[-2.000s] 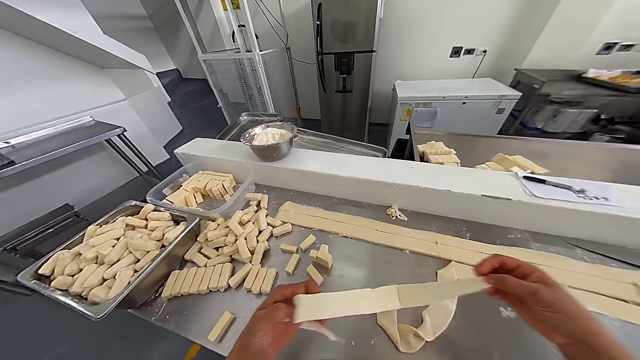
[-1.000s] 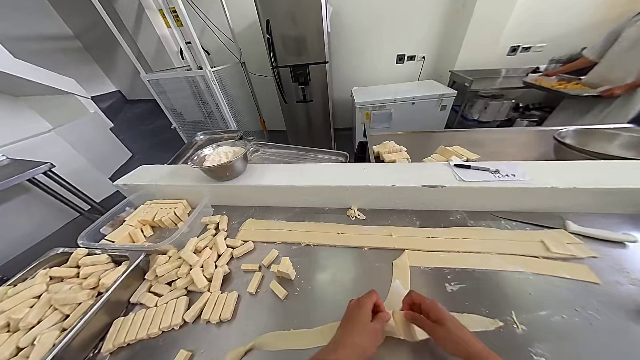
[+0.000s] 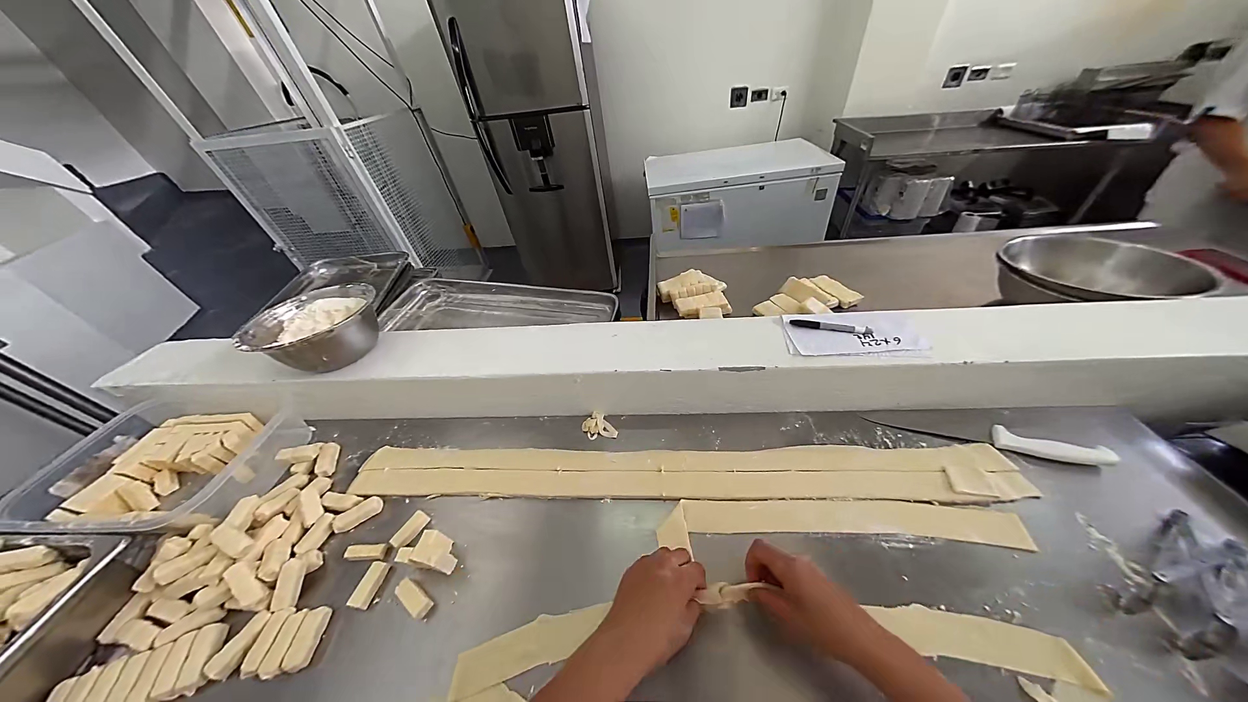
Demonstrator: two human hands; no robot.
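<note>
Near the front middle of the steel table, my left hand (image 3: 661, 603) and my right hand (image 3: 795, 590) pinch a small bunched piece of dough (image 3: 726, 593) between them. One dough strip (image 3: 858, 522) folds down behind my left hand. Another dough strip (image 3: 985, 639) curves out past my right forearm, and a further length (image 3: 531, 648) lies left of my left forearm. Farther back are long flat dough strips (image 3: 643, 473) side by side, with a small dough piece on their right end. How the held piece joins the strips is hidden by my hands.
Piled cut sticks (image 3: 249, 565) lie left, beside a plastic container (image 3: 283, 439) and a metal tray (image 3: 83, 604). A white-handled knife (image 3: 1053, 447) lies at the back right. Crumpled plastic (image 3: 1185, 585) sits far right. On the white ledge (image 3: 487, 361) stands a flour bowl (image 3: 317, 331). Another person (image 3: 1209, 146) stands far right.
The strip stretched between my hands two seconds ago is no longer held out. My hands have come together on a small bunched piece. The view has shifted right.
</note>
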